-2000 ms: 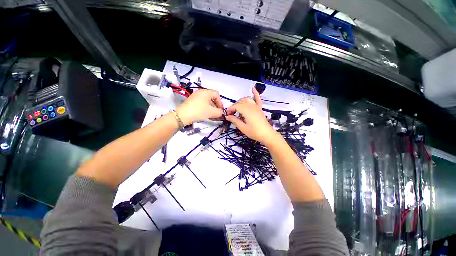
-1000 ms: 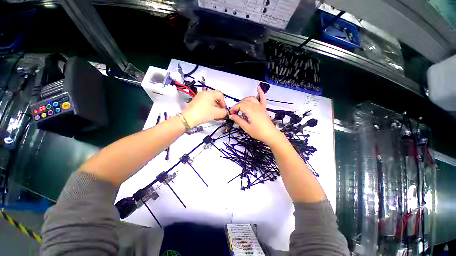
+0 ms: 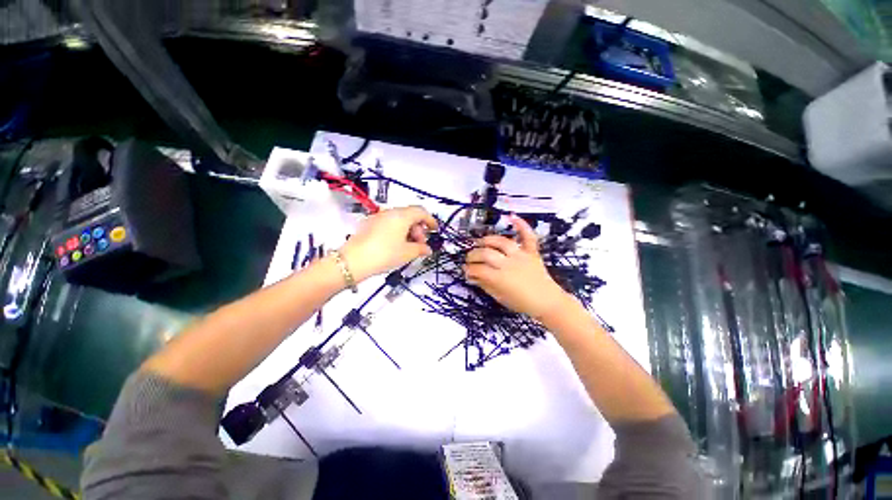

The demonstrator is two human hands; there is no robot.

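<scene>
A long black wire harness (image 3: 331, 340) runs diagonally over the white board (image 3: 411, 400), held in small grey blocks, with several black cable ties hanging from it. My left hand (image 3: 389, 240) pinches the harness near its upper part; the fingertips partly hide the spot. My right hand (image 3: 511, 273) is just right of it, over the upper edge of a tangled pile of black cable ties (image 3: 489, 317). Its fingers are bent, and whether they hold a tie cannot be made out. Red wire leads (image 3: 350, 187) lie beside the white end block (image 3: 284, 181).
A dark grey box with coloured buttons (image 3: 127, 220) stands left of the board. A blue tray of small dark parts (image 3: 553, 142) is behind it. Clear plastic with black and red bundles (image 3: 763, 342) lies at right. A white bin (image 3: 851, 127) hangs upper right.
My right hand has moved right and down, away from my left hand, to the tie pile. My left hand stays at the harness, slightly lower. The whole view has shifted a little.
</scene>
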